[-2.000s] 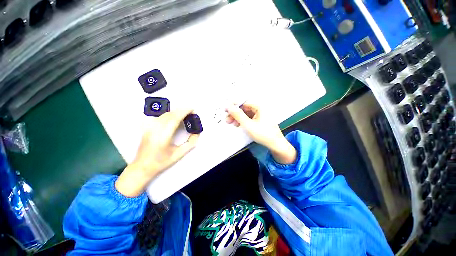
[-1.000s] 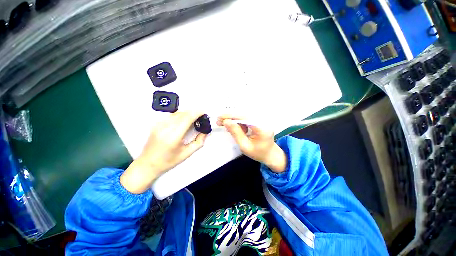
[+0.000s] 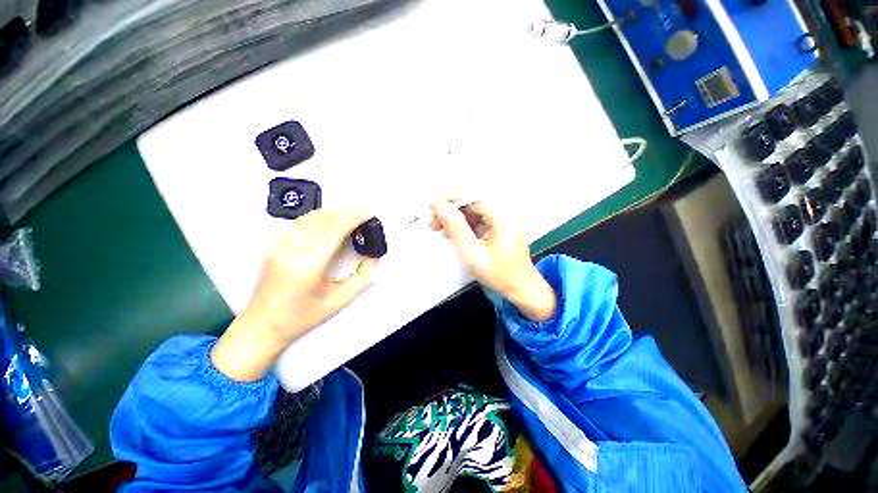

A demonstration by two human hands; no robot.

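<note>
My left hand (image 3: 306, 272) is bare and holds a small black housing (image 3: 369, 238) between thumb and fingers, over the white work board (image 3: 385, 318). Two more black housings lie on the board beyond this hand, one (image 3: 285, 145) farther away and one (image 3: 293, 197) nearer. Each shows a pale round mark. My right hand (image 3: 483, 243) is bare, right of the held housing, with its fingertips pinched near the board. What it holds is too small or pale to make out. Tiny dark specks (image 3: 416, 219) lie by its fingertips.
Stacked clear trays (image 3: 183, 72) stand at the far left. A blue control box (image 3: 688, 58) stands at the far right, with a pale connector (image 3: 554, 32) on the board. A blister tray of black housings (image 3: 804, 193) is at right. Plastic bags (image 3: 38, 414) lie at left.
A second ago my right fingertips were close beside the held housing; now they are farther right of it, among the specks. The held housing has tilted to show more of its face.
</note>
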